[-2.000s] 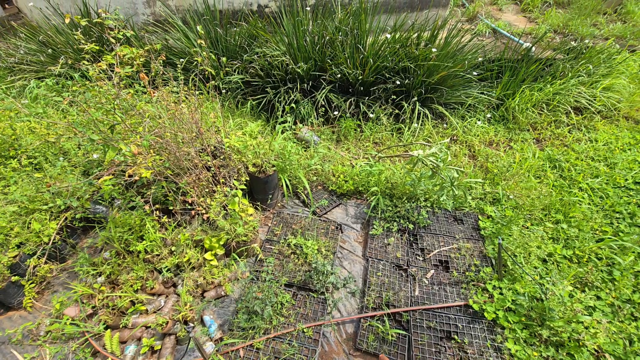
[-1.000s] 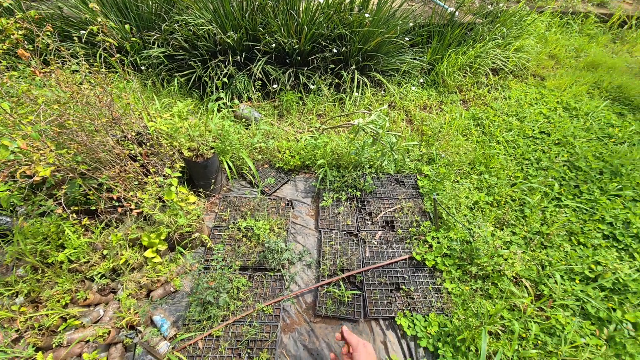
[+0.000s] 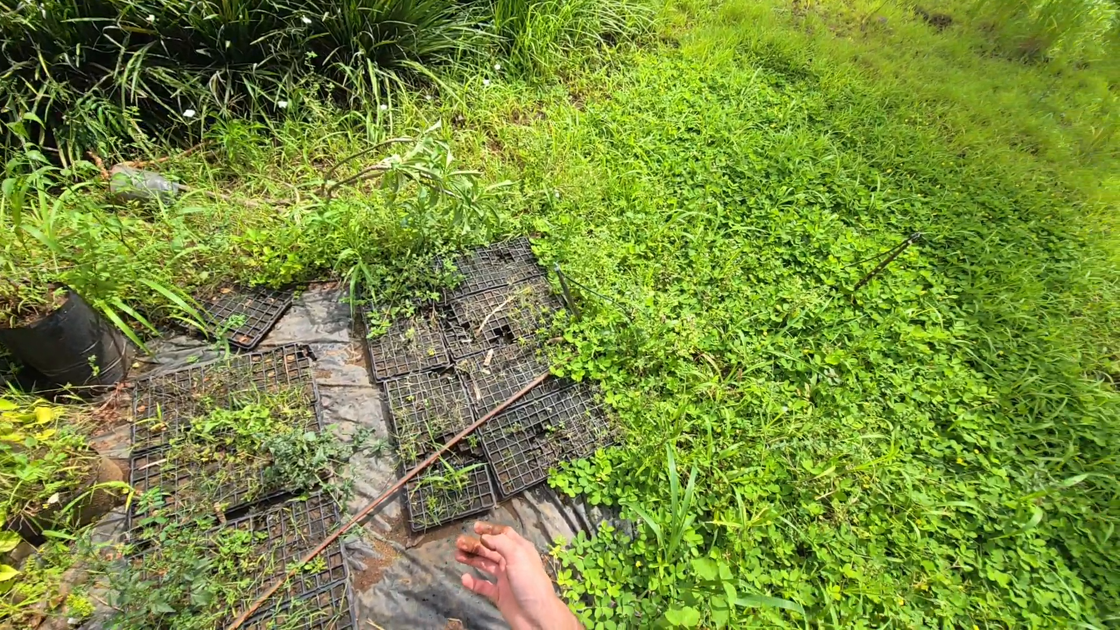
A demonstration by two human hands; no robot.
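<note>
My right hand [image 3: 512,573] is at the bottom, just right of the middle, above black plastic ground sheeting [image 3: 424,582]. It holds nothing; its fingers are loosely curled and apart, with brown soil on the fingertips. Beyond it lie black plastic seedling trays [image 3: 538,437] with small plants and soil in their cells. A thin reddish-brown rod or pipe [image 3: 420,468] runs diagonally across the trays, near my hand but not touching it. My left hand is out of view.
More seedling trays [image 3: 223,394] lie at the left, with weeds over them. A black plant pot or bag [image 3: 66,341] stands at the left edge. Dense low green plants [image 3: 787,394] cover the right side. A dark thin stake [image 3: 885,261] leans among them.
My right hand has come into view since the first frame and reaches further in than a second ago. The view has swung right and nearer the trays.
</note>
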